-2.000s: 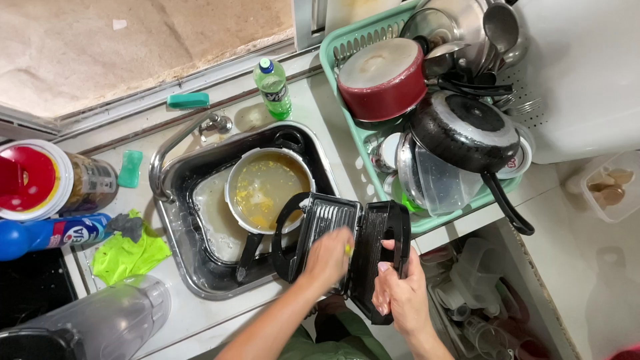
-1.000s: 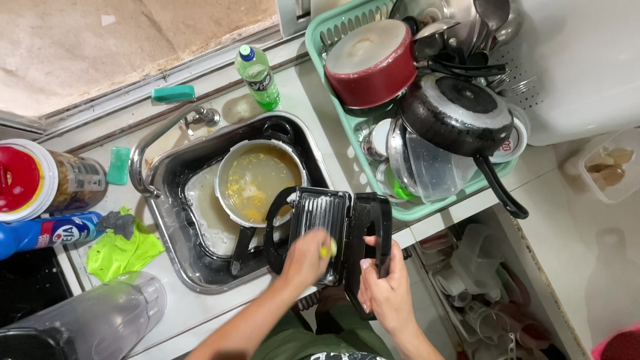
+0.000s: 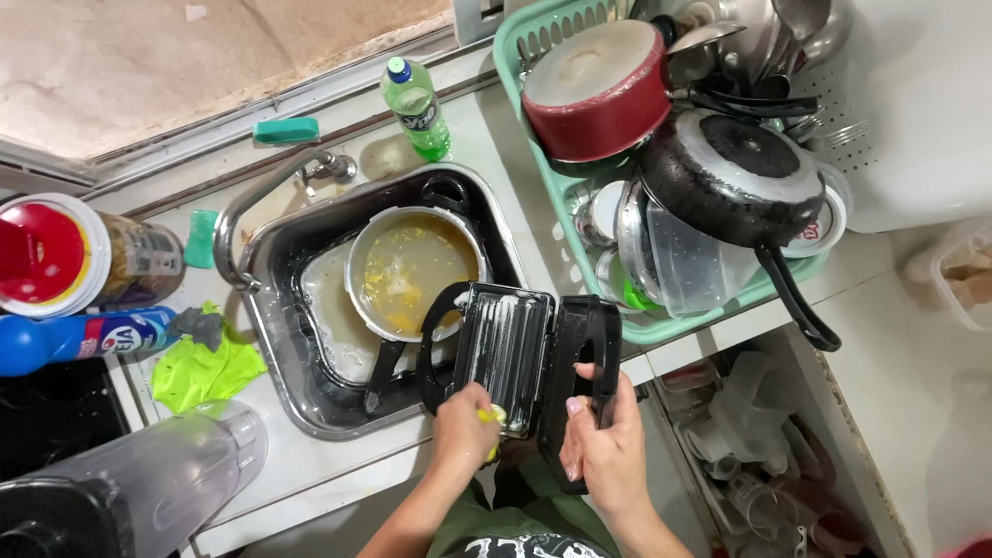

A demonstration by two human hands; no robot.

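An opened black sandwich press (image 3: 508,349) with a ridged plate, streaked with white suds, is held over the sink's near right edge. My right hand (image 3: 608,438) grips the outer part of its right half by the handle opening. In my left hand (image 3: 466,430) is a yellow sponge (image 3: 491,418), pressed at the lower edge of the ridged plate; most of the sponge is hidden by my fingers. Just behind the press, a metal pot (image 3: 415,267) of cloudy water with yellow bits sits in the steel sink (image 3: 287,387), its black handle pointing toward me.
A green dish rack (image 3: 554,201) on the right holds a red pot (image 3: 597,93), a black frying pan (image 3: 732,178) and utensils. The faucet (image 3: 248,201) arches over the sink's left side. A green bottle (image 3: 418,112) stands behind. Left are a neon cloth (image 3: 205,368) and a clear plastic container (image 3: 163,473).
My left hand with the sponge has moved down the ridged plate to its lower edge. My right hand keeps its hold on the press.
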